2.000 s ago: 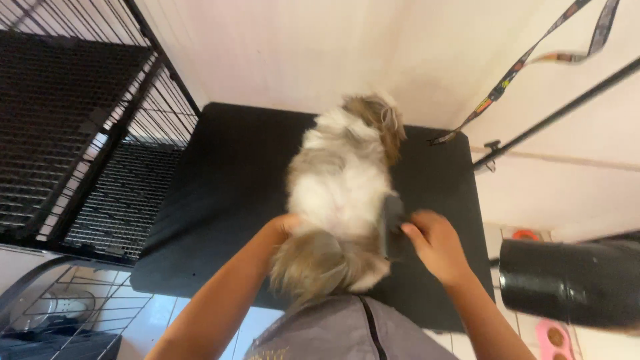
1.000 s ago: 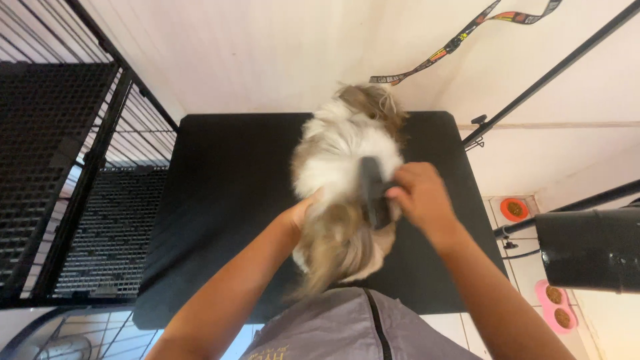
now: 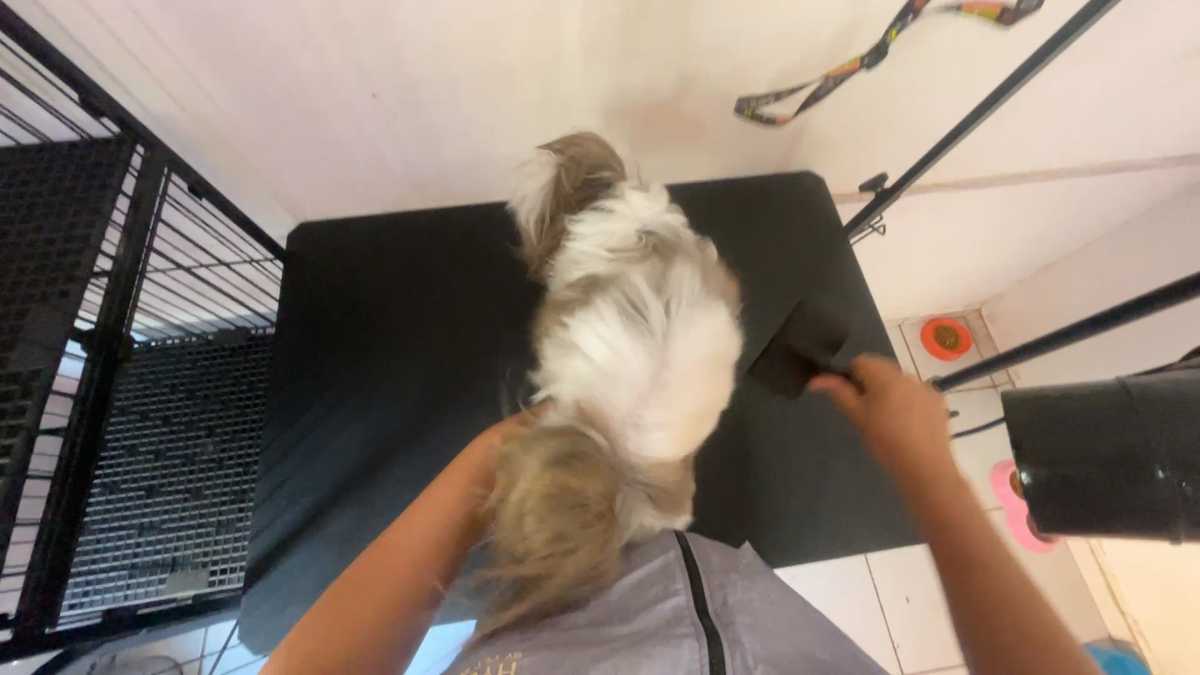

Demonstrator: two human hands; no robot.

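A long-haired white and brown dog (image 3: 637, 337) stands on a black grooming table (image 3: 394, 356), its head toward the wall and its bushy tail toward me. My left hand (image 3: 525, 422) is at the dog's left flank near the tail; fur hides most of the fingers, so its grip cannot be made out. To the right of the dog, my right hand (image 3: 881, 398) holds a dark slicker-type brush (image 3: 799, 352) by its handle. The brush head is over the table, apart from the coat.
Black wire cages (image 3: 178, 450) border the table's left side. A patterned strap (image 3: 844, 75) hangs before the wall, beside a slanting black metal arm (image 3: 984, 112). At the right are a black cylinder (image 3: 1106, 459), an orange food bowl (image 3: 945, 338) and a pink bowl (image 3: 1022, 516).
My right hand has moved the brush from over the dog's rump out to the right, off the coat. The dog's head has turned from the right to the left. My left hand stays at its flank.
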